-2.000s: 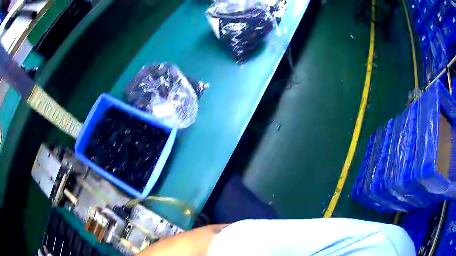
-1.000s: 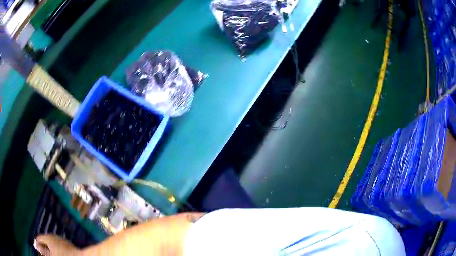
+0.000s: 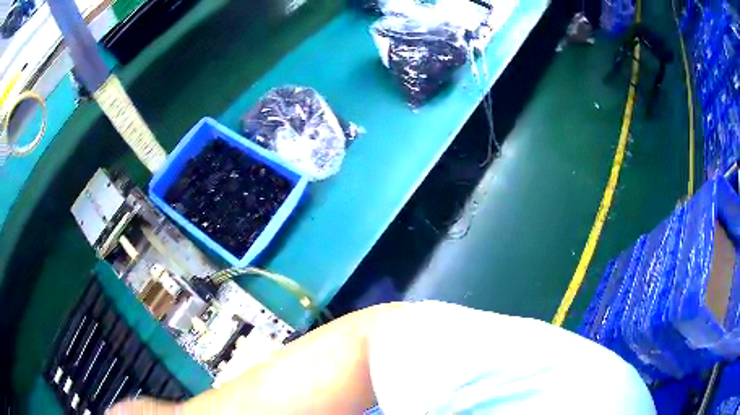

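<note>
My right hand (image 3: 146, 407) is bare, blurred and cut off by the bottom edge, at the slotted parts tray; its fingers and any hold are hidden. My left hand is not in view. The black slotted parts tray (image 3: 122, 332) holds slim dark tubular units with silver-white ends, bottom left. The pneumatic fixture (image 3: 99, 203) runs diagonally between tray and parts bin, with a brownish clamp block (image 3: 157, 300) midway. The blue parts bin (image 3: 280, 223) holds a heap of small glossy black parts. A pale patch above my forearm is too unclear to name.
A clear bag with dark contents (image 3: 304, 134) lies beside the bin, another (image 3: 422, 61) farther along the teal bench (image 3: 381, 154). A yellowish hose (image 3: 272, 280) curves over the fixture. A tape roll (image 3: 26, 123) lies far left. Blue crates (image 3: 673, 275) stand right.
The view has shifted, so the bench items sit farther right and more of the tray shows. My right forearm has stayed across the bottom; the hand is now cut off more by the edge.
</note>
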